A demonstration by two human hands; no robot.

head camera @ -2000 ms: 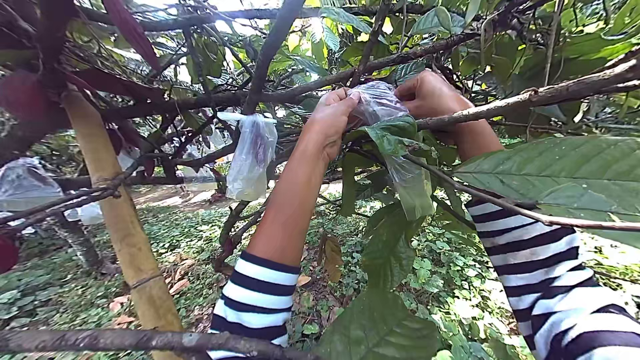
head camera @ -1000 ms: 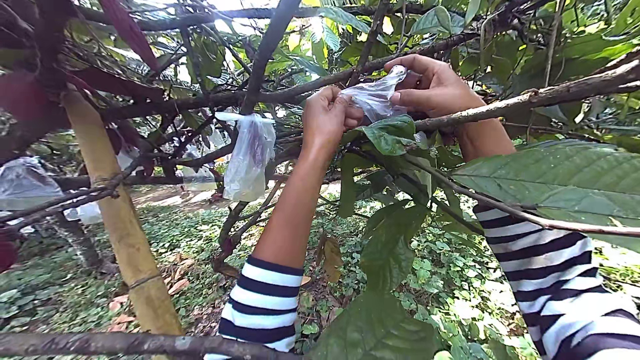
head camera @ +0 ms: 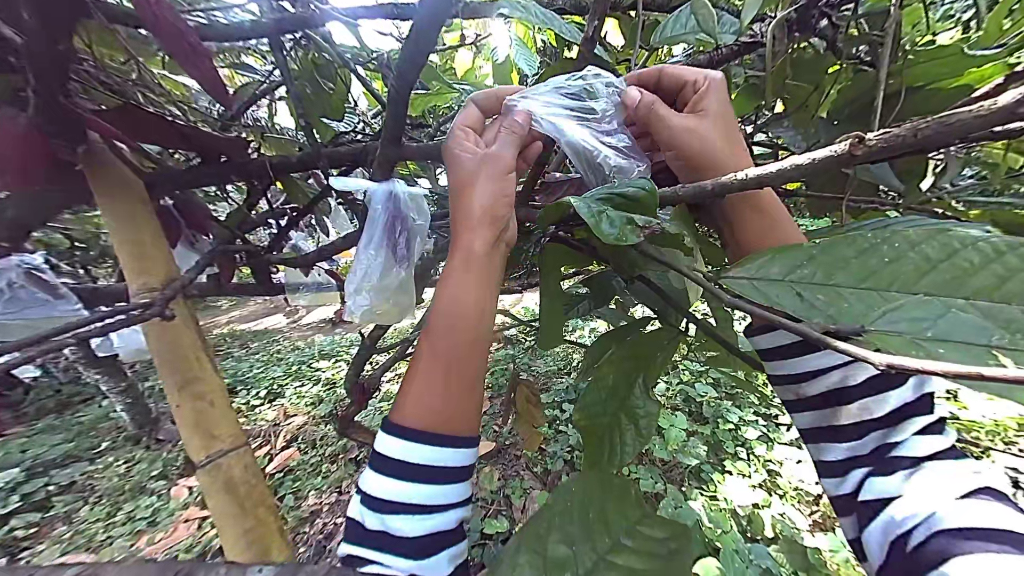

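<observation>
My left hand (head camera: pixel 490 164) pinches the left side of the mouth of a clear plastic bag (head camera: pixel 582 120) between thumb and fingers. The opposite edge is pinched by my right hand (head camera: pixel 686 120), and the film is stretched between them just above a branch. The bag's lower part goes out of sight behind a green leaf (head camera: pixel 620 212). Left of my left forearm, another plastic bag (head camera: pixel 386 252), tied at the top, hangs from a branch around something dark purple. Whether the held bag has anything inside, I cannot tell.
A bamboo pole (head camera: pixel 180 344) stands at the left, beside more hanging plastic bags (head camera: pixel 36 300). A thick branch (head camera: pixel 864 148) runs past my right wrist. Large green leaves (head camera: pixel 896 280) and a thin twig lie over my right forearm. Low plants cover the ground.
The held bag, which hung down below the leaf two seconds ago, is now gathered up and spread between my hands. My right hand has stayed above the branch, gripping the film.
</observation>
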